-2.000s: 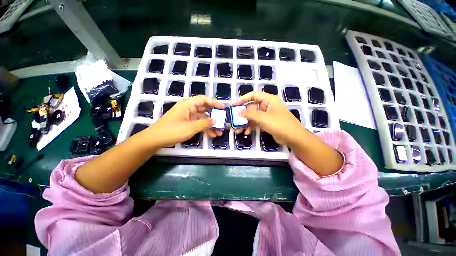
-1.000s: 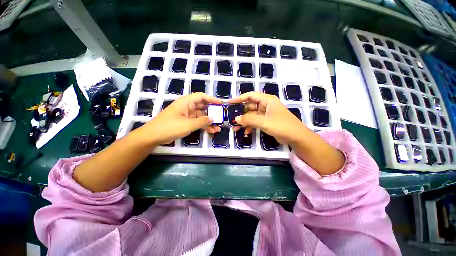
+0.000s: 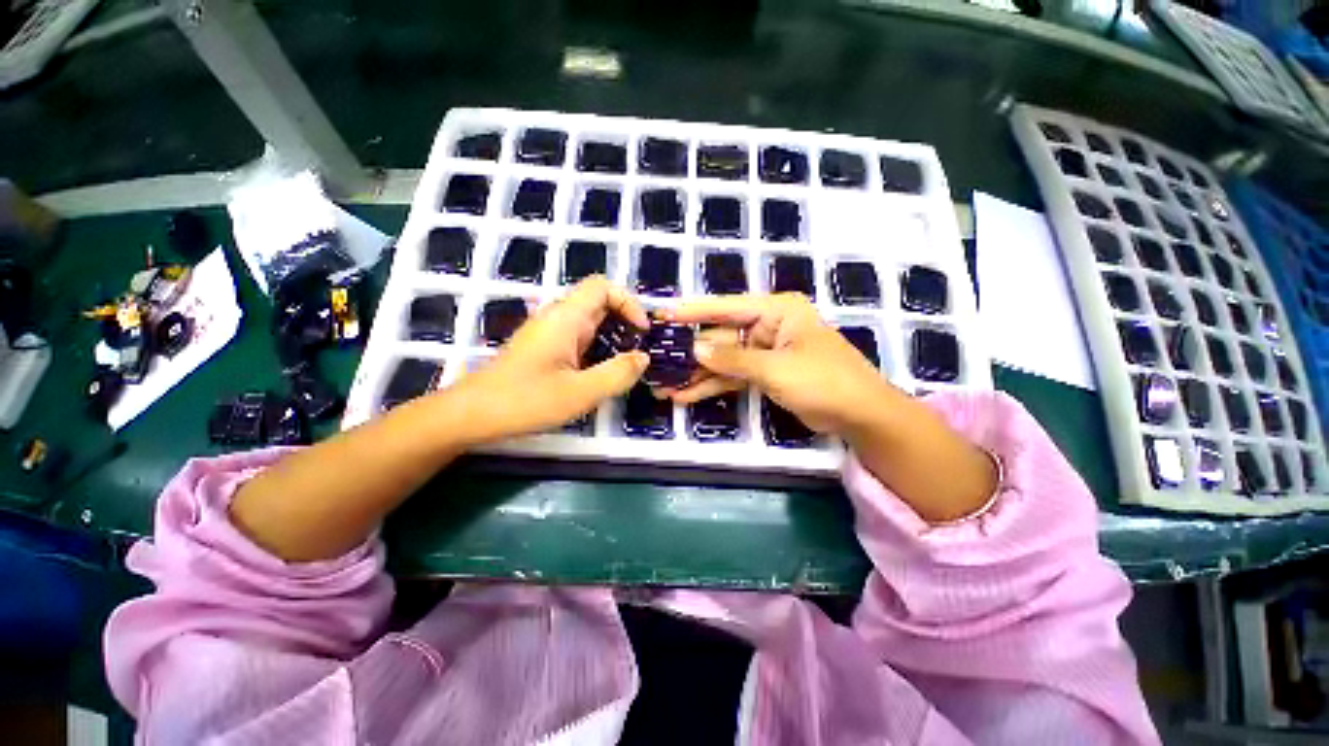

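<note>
My left hand (image 3: 561, 357) holds a dark watch unit (image 3: 615, 343) between thumb and fingers, its face tilted. My right hand (image 3: 780, 353) holds another dark watch unit (image 3: 671, 356) close beside it. Neither unit shows a lit display. Both are just above the white foam tray (image 3: 950, 219), whose square pockets hold rows of black watch units. Two adjoining empty pockets (image 3: 875, 222) show at the right of the second row. My hands and forearms hide some pockets in the lower rows.
A second tray (image 3: 1130, 423) with watch units stands at right, beyond a white paper sheet (image 3: 1032, 292). A blue tray (image 3: 1294, 248) is at the far right. At left lie a clear plastic bag (image 3: 292, 226), loose black parts (image 3: 260, 420) and small parts on white paper (image 3: 204, 328).
The displays, white on both units at first and then only on the left one, are now dark. The left unit is tilted and the right hand's grip has shifted slightly. The view has shifted slightly.
</note>
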